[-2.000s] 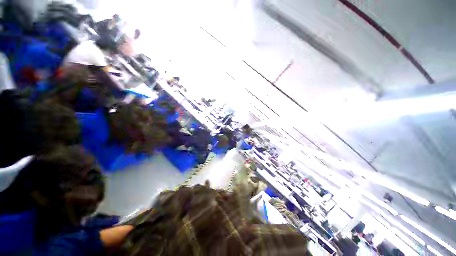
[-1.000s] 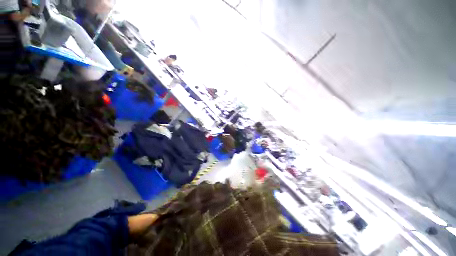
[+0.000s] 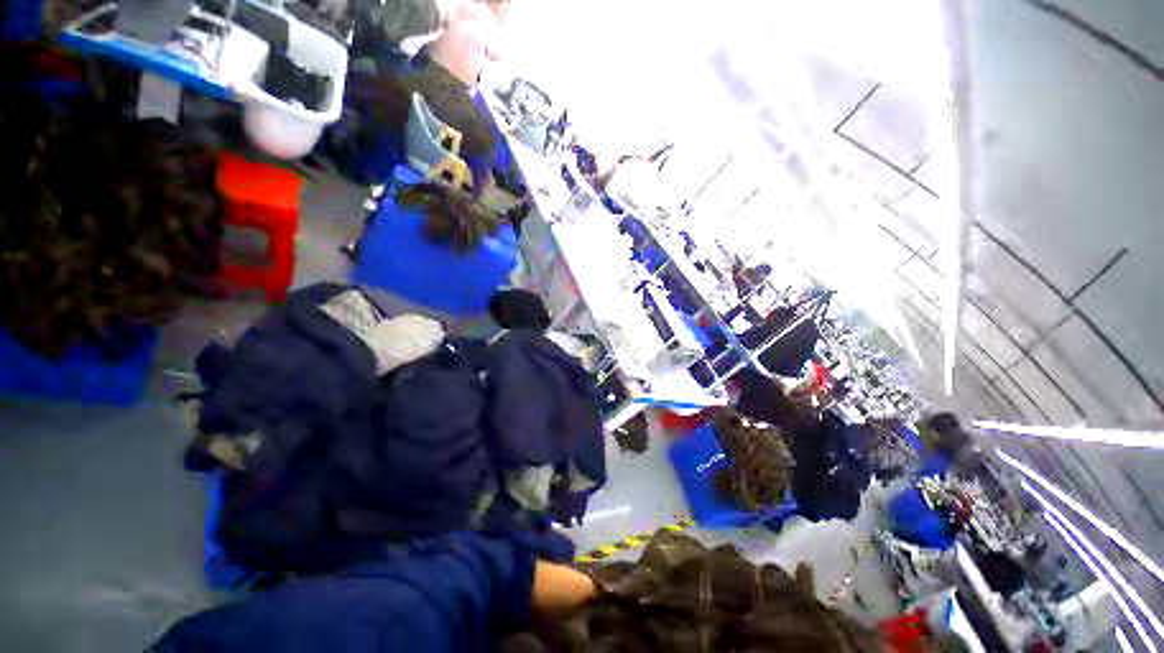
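Note:
The brown plaid garment (image 3: 715, 593) lies bunched at the bottom edge, its pale check lines faint. A dark blue sleeve comes in from the lower left and ends in a bare patch of my left hand and wrist (image 3: 562, 587). The fingers are hidden in or behind the cloth, and the garment stays with the hand. The bottom of the hand and cloth is cut off. My right hand is out of the picture.
A large pile of navy garments (image 3: 421, 421) on a blue crate is just beyond my sleeve. A red stool (image 3: 259, 230), a brown garment heap (image 3: 96, 230), a blue crate (image 3: 434, 262) and a white tub (image 3: 296, 128) stand left. Yellow-black floor tape (image 3: 638, 538) and machine rows lie beyond.
The view has swung and tilted. The navy pile now looks larger and nearer, and the red stool has come into view. My left hand and the plaid garment appear lower and farther right.

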